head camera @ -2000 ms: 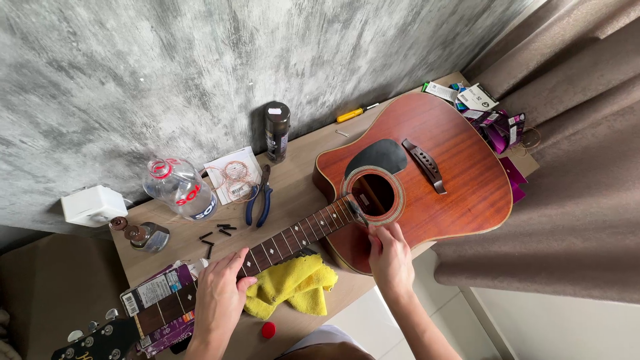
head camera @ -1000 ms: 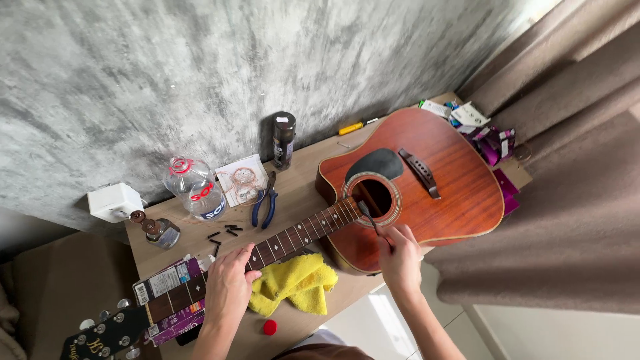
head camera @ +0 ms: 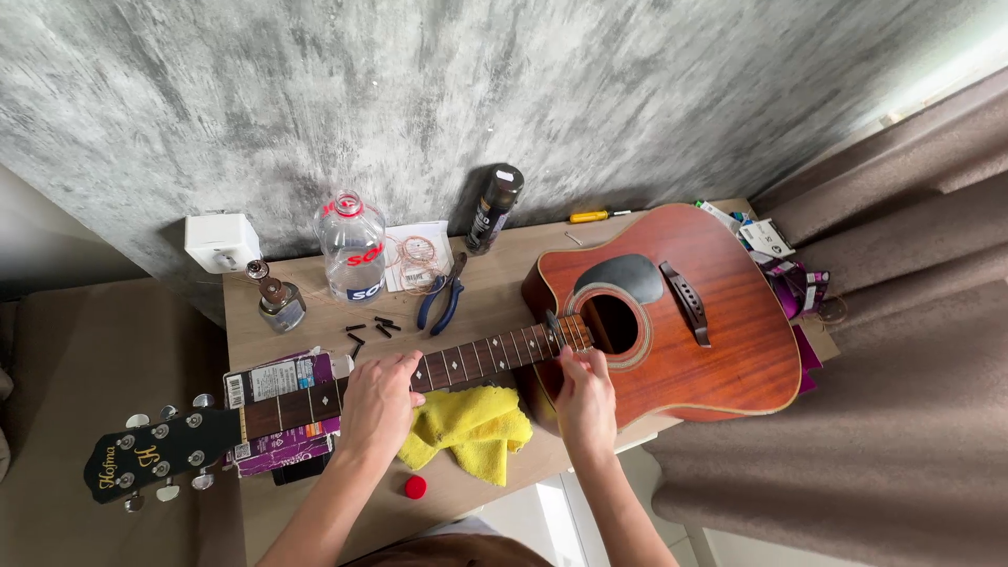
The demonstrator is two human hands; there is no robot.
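An acoustic guitar (head camera: 740, 315) with a reddish-brown wooden top lies face up, its dark headstock (head camera: 150, 453) at the left. No strings show over the fretboard (head camera: 472, 361) or bridge (head camera: 687, 305). My left hand (head camera: 382, 402) grips the neck from above around its middle. Near the soundhole, my right hand (head camera: 587, 394) pinches a small spoon-like metal tool (head camera: 554, 329), its rounded head at the upper frets; its handle is mostly hidden. A yellow cloth (head camera: 468, 429) lies below the neck between my hands. Purple cardboard packaging (head camera: 283, 457) is under the neck near the headstock.
Behind the neck are blue-handled pliers (head camera: 442, 303), several black bridge pins (head camera: 383, 327), a plastic bottle (head camera: 352, 264), a glass bottle (head camera: 281, 305), coiled strings (head camera: 416, 252) and a spray can (head camera: 494, 209). A yellow-handled screwdriver (head camera: 589, 216) lies by the wall; a red cap (head camera: 415, 487) sits near the front edge.
My right hand has moved left from beside the soundhole, and the tool's rounded head now lies over the upper frets. My left hand stays on the neck.
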